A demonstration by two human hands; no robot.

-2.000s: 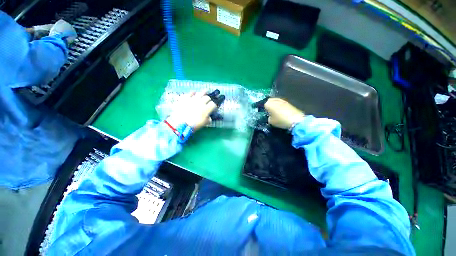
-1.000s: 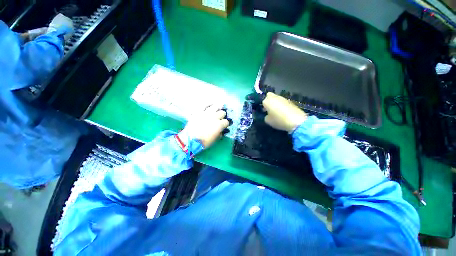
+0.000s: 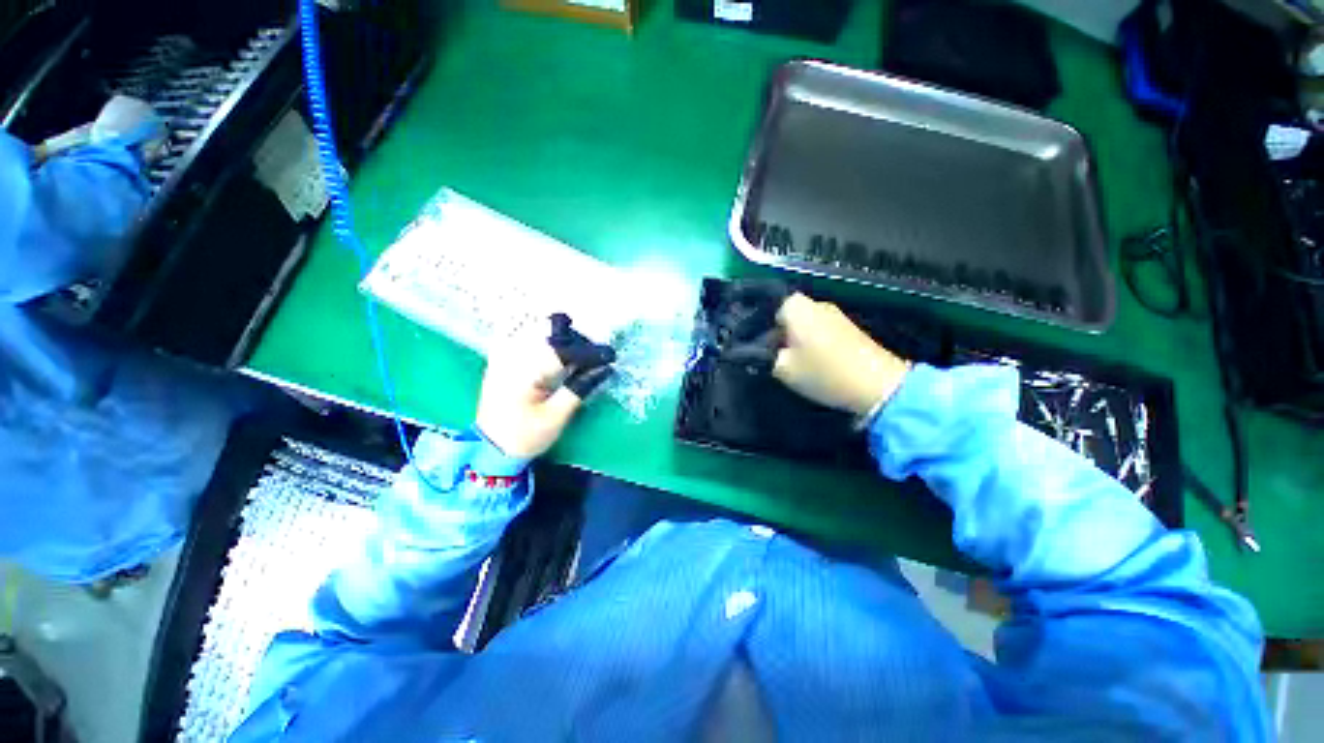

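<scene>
A clear blister tray (image 3: 479,276), bright with glare, lies slanted on the green mat. Crinkled clear plastic wrap (image 3: 649,356) is at its right end, beside the black component bins (image 3: 726,425). My left hand (image 3: 526,392), with black finger cots, is at the front edge of the tray and wrap; its fingertips meet the wrap, but its grip is unclear. My right hand (image 3: 831,353) is over the left part of the bins, right of the wrap. Its black fingertips blend into the dark bin, so what they hold is hidden.
A steel tray (image 3: 929,182) with small black parts lies behind the bins. Silvery leaded parts (image 3: 1082,421) lie in the right bin. A blue coiled cord (image 3: 327,145) hangs at left. A person's blue sleeve (image 3: 73,218) and black totes (image 3: 211,261) are at left.
The blister tray has become slanted, its right end nearer the bins. My left hand has moved left and nearer me from the wrap. My right hand has moved slightly over the bins. The view has shifted.
</scene>
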